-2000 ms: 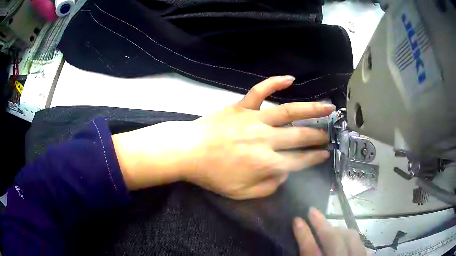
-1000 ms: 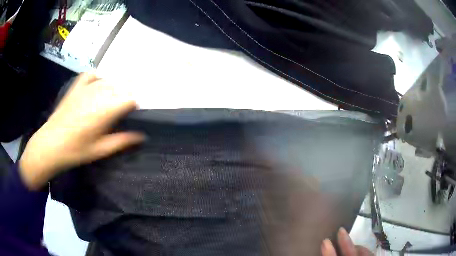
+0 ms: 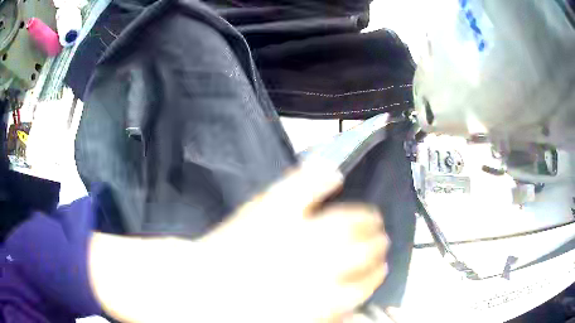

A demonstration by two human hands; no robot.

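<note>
My left hand (image 3: 296, 252), bright and blurred, lies at the lower centre with its fingers curled on the edge of the black denim panel (image 3: 378, 189). The panel runs to the presser foot (image 3: 411, 135), and its greyer part (image 3: 189, 120) is lifted and folded over at the left. A small pale bit at the bottom edge may be my right fingertips; the rest of that hand is out of view. The cream sewing machine head (image 3: 485, 76) stands at the right. A narrow dark strip (image 3: 435, 228) runs from beside the foot toward the table's front edge.
Another dark piece with two pale stitch lines (image 3: 340, 94) lies behind the panel. A pink thread cone (image 3: 44, 36) and another machine (image 3: 16, 44) are at the far left. Metal plates (image 3: 446, 162) sit right of the foot. Scale-like marks (image 3: 517, 295) show along the front edge.
My left hand has moved from the panel's left end toward the centre. The left part of the panel, flat before, is now raised and folded. The right fingertips no longer show clearly.
</note>
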